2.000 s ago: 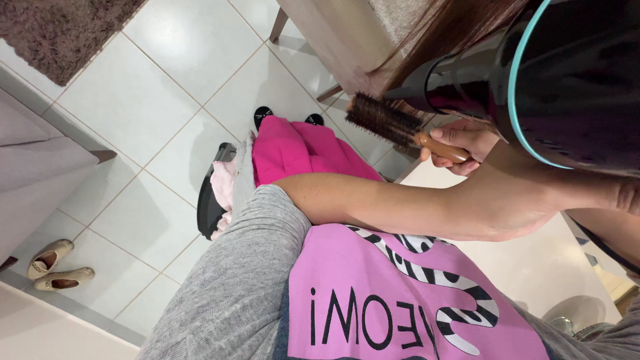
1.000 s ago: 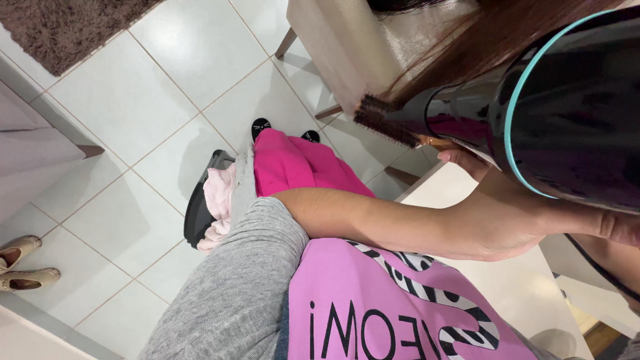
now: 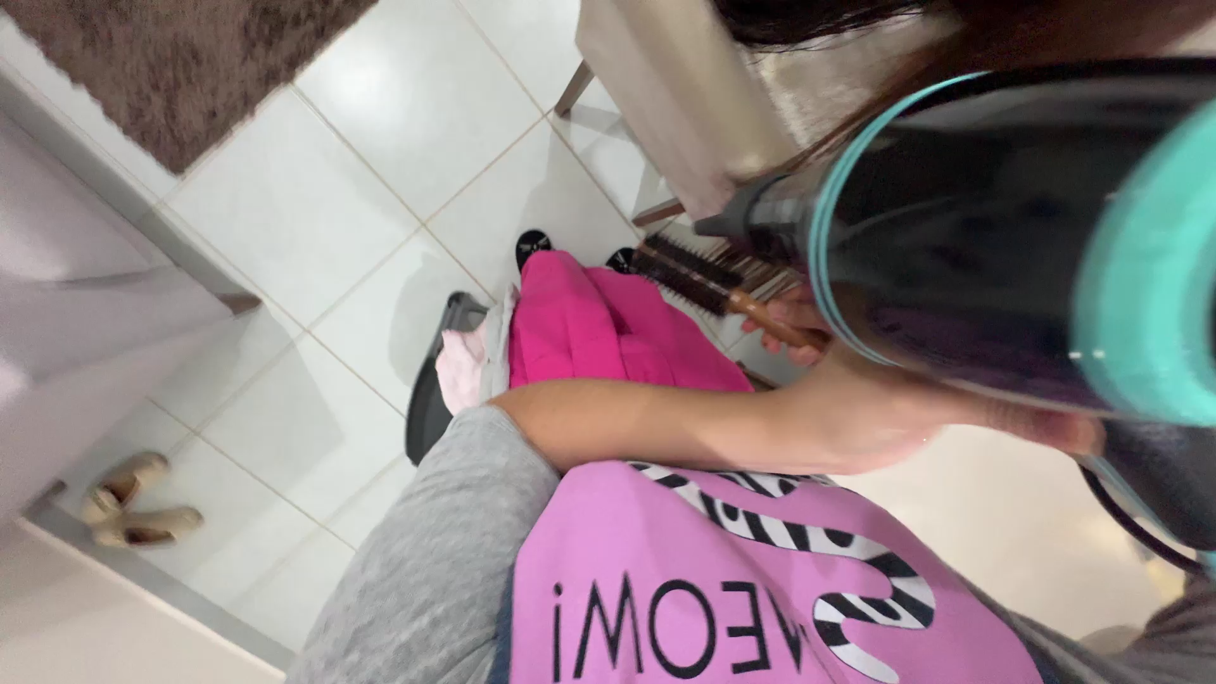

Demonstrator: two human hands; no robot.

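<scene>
My left hand [image 3: 883,418] is closed around the underside of a black hair dryer [image 3: 959,228] with teal rings, thumb toward its handle. The dryer is close to the view and its dark nozzle [image 3: 760,218] points left. Below the nozzle, my right hand [image 3: 793,328] grips the wooden handle of a round hairbrush [image 3: 689,271] with dark bristles; the dryer hides most of this hand. Long reddish-brown hair [image 3: 883,114] runs behind the dryer, with strands near the bristles. I wear a grey-sleeved top with a pink front that bears lettering.
A light upholstered seat [image 3: 684,95] with wooden legs stands at the upper middle. Bright pink cloth [image 3: 608,332] lies below me, beside a dark-rimmed container [image 3: 432,408] with pale clothes. Beige shoes [image 3: 142,503] and a brown rug [image 3: 190,57] are on the tiled floor at left.
The hairbrush and right hand show more fully below the nozzle than a second ago. The dryer has turned and shows its teal rear ring. Both hands keep their hold.
</scene>
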